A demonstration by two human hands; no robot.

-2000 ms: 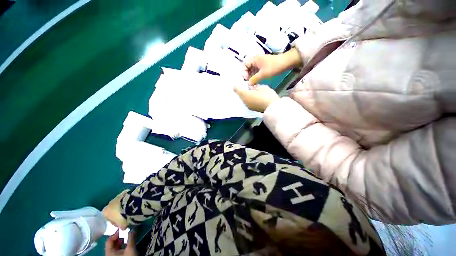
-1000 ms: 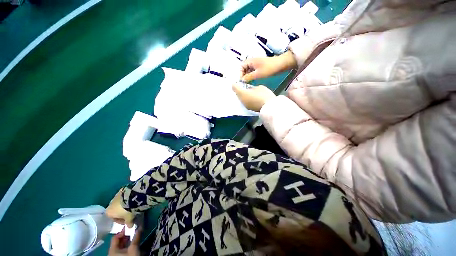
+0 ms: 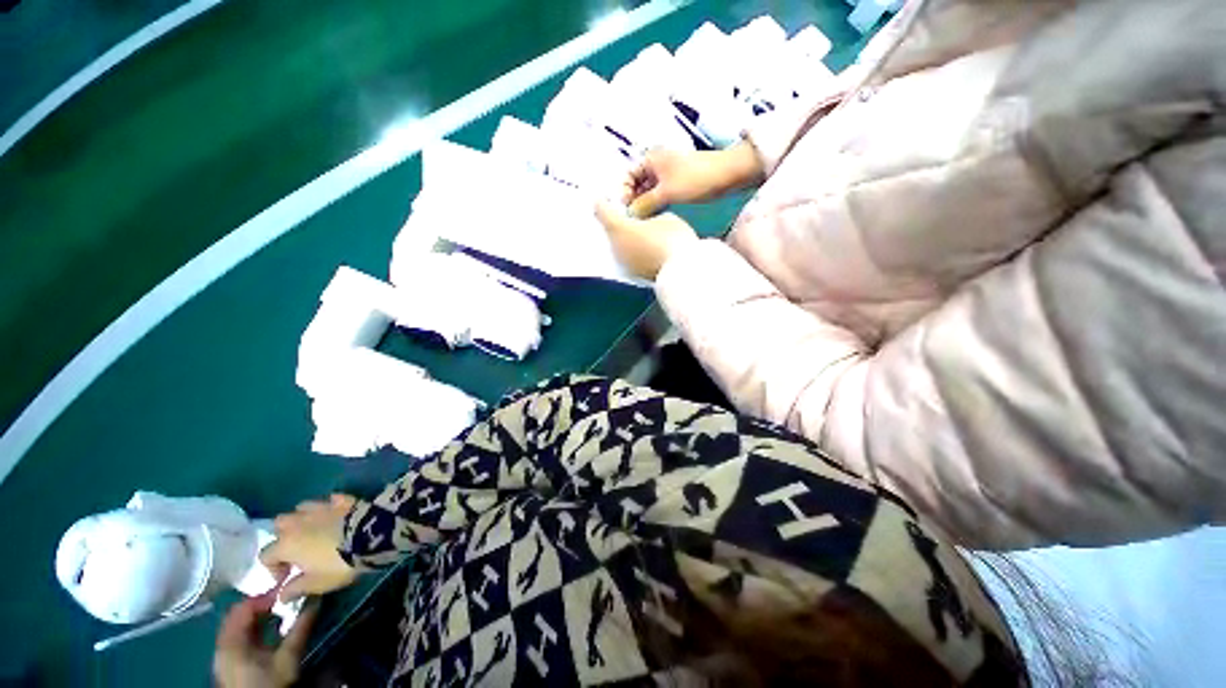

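A white security camera (image 3: 135, 562) with a rounded head lies on the green bench at the lower left, a thin antenna along its lower side. My right hand (image 3: 317, 543) has its fingers over the camera's base, its thumb near a small white piece (image 3: 288, 605), perhaps a sticker or film. My left hand (image 3: 256, 648) is partly cut off by the bottom edge, its fingertips at the small white piece. The contact between fingers and piece is blurred.
White cameras (image 3: 363, 383) lie in a row towards the upper right. A neighbouring person in a pale padded jacket (image 3: 941, 296) holds a white sheet or bag (image 3: 504, 208) over the row. My patterned sleeve (image 3: 538, 470) crosses the bench edge.
The camera has turned, so an antenna now shows on its lower side instead of its upper side. My hands and the camera sit higher in view. The neighbour's white sheet has shifted left.
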